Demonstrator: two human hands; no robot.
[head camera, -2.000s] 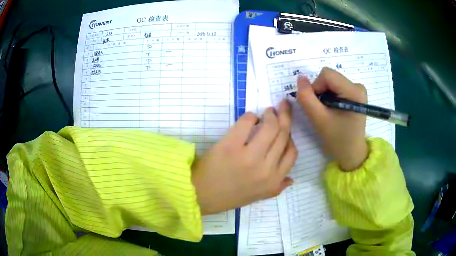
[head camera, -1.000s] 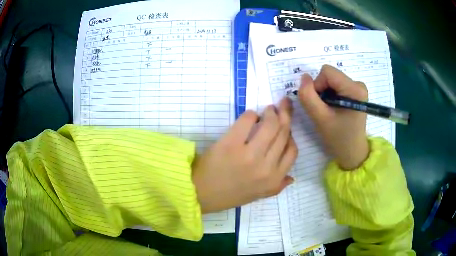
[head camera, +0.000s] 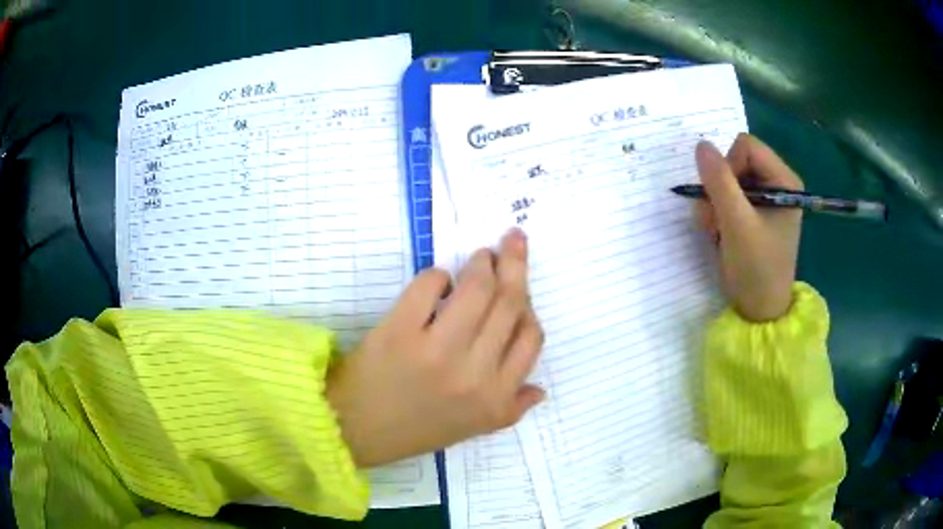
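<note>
A QC form (head camera: 631, 341) with a few handwritten entries at its upper left lies over other sheets on a blue clipboard (head camera: 421, 83). My left hand (head camera: 445, 362) lies flat on the sheets, index fingertip just below the last entry; it holds nothing. My right hand (head camera: 753, 222) holds a black pen (head camera: 817, 203) near the form's upper right edge, the tip pointing left. Whether the tip touches the paper cannot be told. A second QC form (head camera: 269, 248) with handwritten entries lies left of the clipboard, its lower part covered by my left sleeve.
A black spring clip (head camera: 574, 70) sits at the clipboard's top. Thin black cable (head camera: 74, 196) lies at the far left on the green bench top (head camera: 641, 26). A dark object with a blue part (head camera: 915, 398) is at the right edge.
My right hand and the pen have moved right, away from the handwritten entries. The papers and clipboard appear shifted left and slightly down in view. My left hand still rests on the sheets.
</note>
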